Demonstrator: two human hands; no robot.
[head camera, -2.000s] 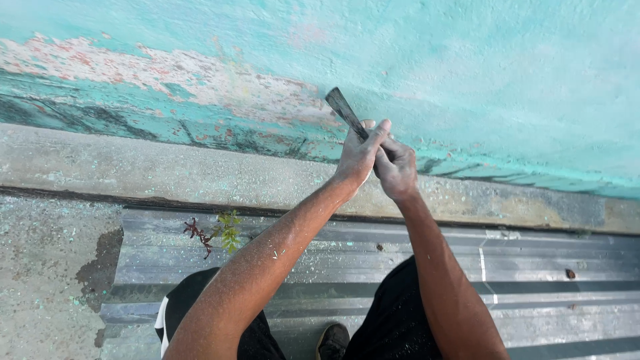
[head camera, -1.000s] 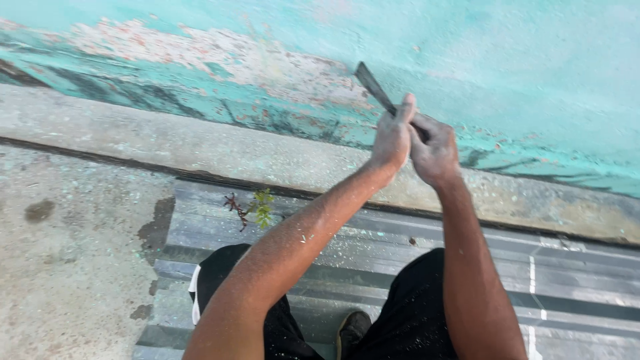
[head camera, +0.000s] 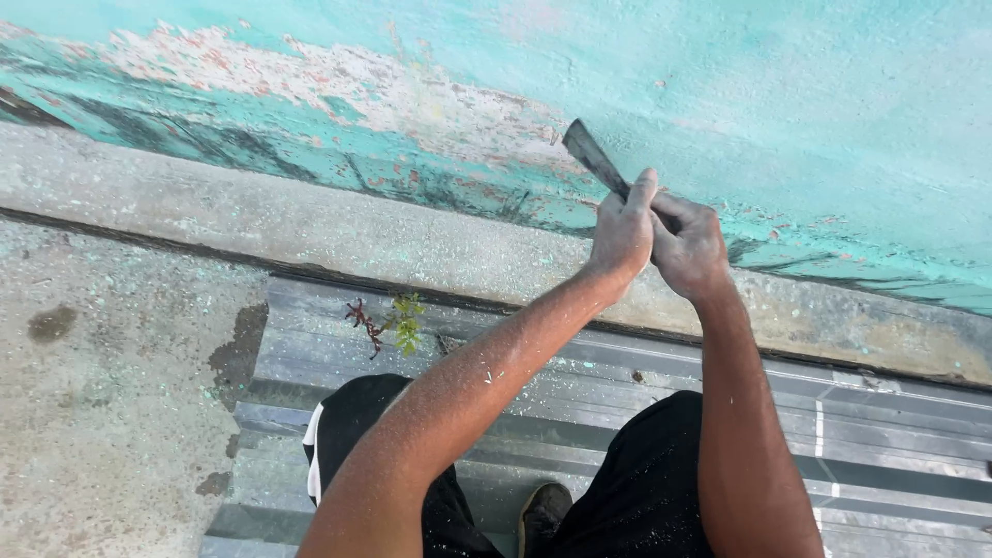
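A dark, flat-bladed metal scraper (head camera: 594, 157) points up and left, its blade tip at the right end of a bare, whitish patch (head camera: 349, 85) on the turquoise painted wall (head camera: 759, 101). My left hand (head camera: 625, 229) grips it just behind the blade, thumb pointing up. Behind it, my right hand (head camera: 690, 240) is closed around the handle, most of which the fingers hide. Both hands are coated in pale dust and touch each other. Whether the blade edge touches the wall I cannot tell.
A concrete ledge (head camera: 232, 209) sprinkled with paint flakes runs along the wall's foot. Below it lie corrugated metal sheets (head camera: 527, 457) beside a concrete floor (head camera: 116, 426). A small green plant (head camera: 406, 322) sticks up near the ledge. My shoe (head camera: 545, 511) shows between my knees.
Both hands keep hold of the scraper throughout. The view has shifted somewhat; any stroke of the blade along the wall is not plain.
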